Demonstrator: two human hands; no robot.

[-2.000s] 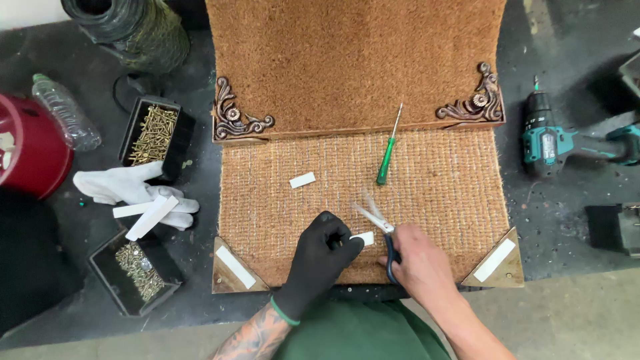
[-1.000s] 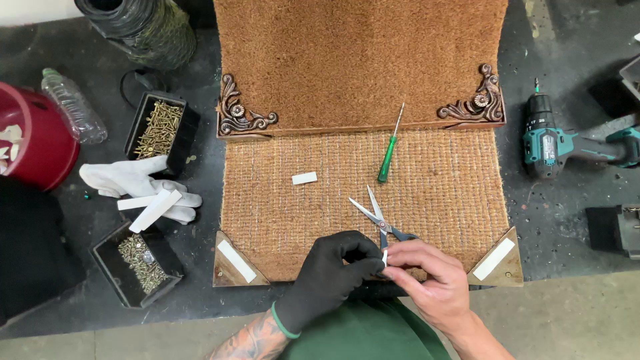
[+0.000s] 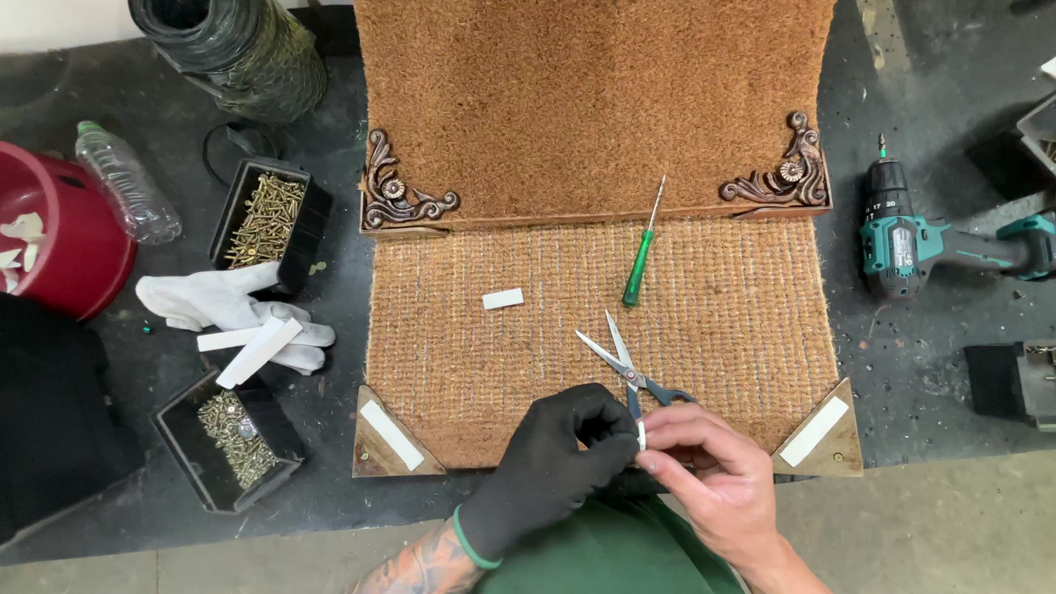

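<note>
My left hand [image 3: 565, 462], in a black glove, and my bare right hand [image 3: 714, 474] pinch one small white strip [image 3: 641, 436] between their fingertips. Just beyond the fingers, scissors [image 3: 631, 373] lie with spread blades on the woven underside of a coir mat [image 3: 445, 346]. A similar white strip [image 3: 502, 299] rests farther left on the weave, and a green-handled screwdriver [image 3: 638, 268] lies with its tip over the folded part. Triangular corner plates at the near left [image 3: 396, 437] and near right [image 3: 821, 433] each bear a white strip. Ornate metal corners [image 3: 396, 186] sit on the folded part.
To the left are a black bin of brass-coloured screws [image 3: 266, 219], a second screw bin [image 3: 239, 441], a white glove [image 3: 206, 301] with white strips on it, a plastic bottle [image 3: 128, 181] and a red bucket [image 3: 82, 247]. A cordless drill [image 3: 899, 247] lies at right, near more bins [image 3: 1011, 384].
My right hand has let go of the scissors, which now lie on the mat. It has moved to the white strip at my left fingertips.
</note>
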